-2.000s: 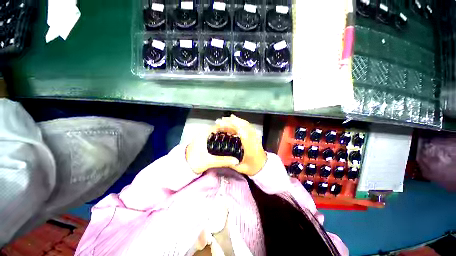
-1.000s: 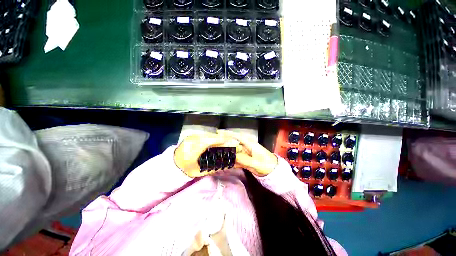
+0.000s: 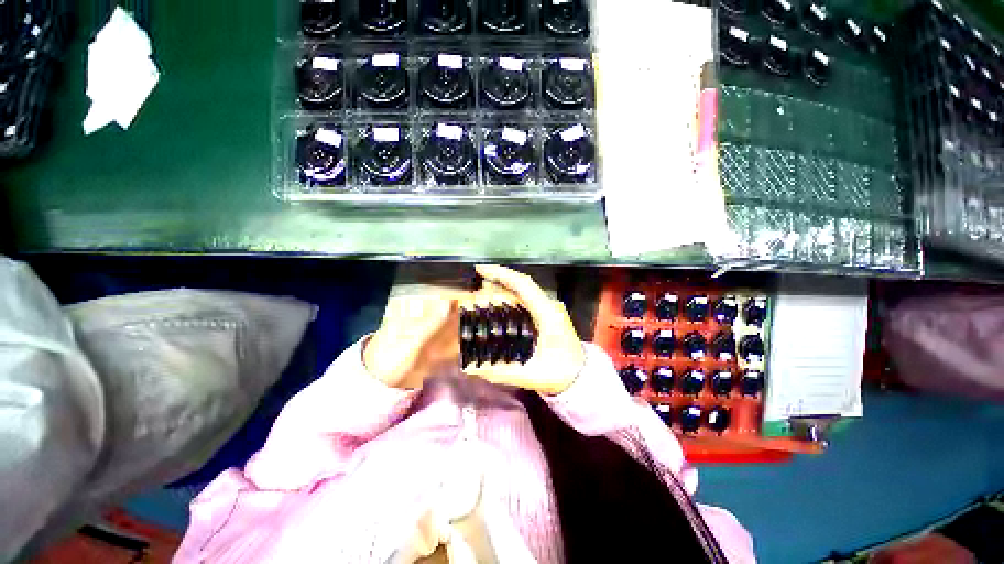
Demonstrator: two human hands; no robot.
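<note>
A ribbed row of several small black lens parts (image 3: 498, 335) is held level in front of my chest, below the bench edge. My right hand (image 3: 547, 336) curls around its right end, fingers above and thumb side below. My left hand (image 3: 410, 333) is at the row's left end, slightly blurred; whether its fingers grip the row cannot be told. The red parts tray (image 3: 689, 449) is right of my hands, with rows of small black rounds. A clear blister tray (image 3: 440, 197) on the bench has black lens units with white labels in its pockets.
The green bench (image 3: 209, 226) spans ahead. On it are a crumpled white wipe (image 3: 121, 72), dotted paper (image 3: 657, 143) with a pink stick (image 3: 707, 119), a partly filled clear tray (image 3: 809, 237) and stacked trays (image 3: 969, 132). A clipboard paper (image 3: 815, 353) lies right of the red tray. Pale fabric (image 3: 187, 364) is at left.
The row first lay between both hands, then mostly in my left hand; now my right hand wraps its right end. The view has shifted, so bench items appear lower and further left.
</note>
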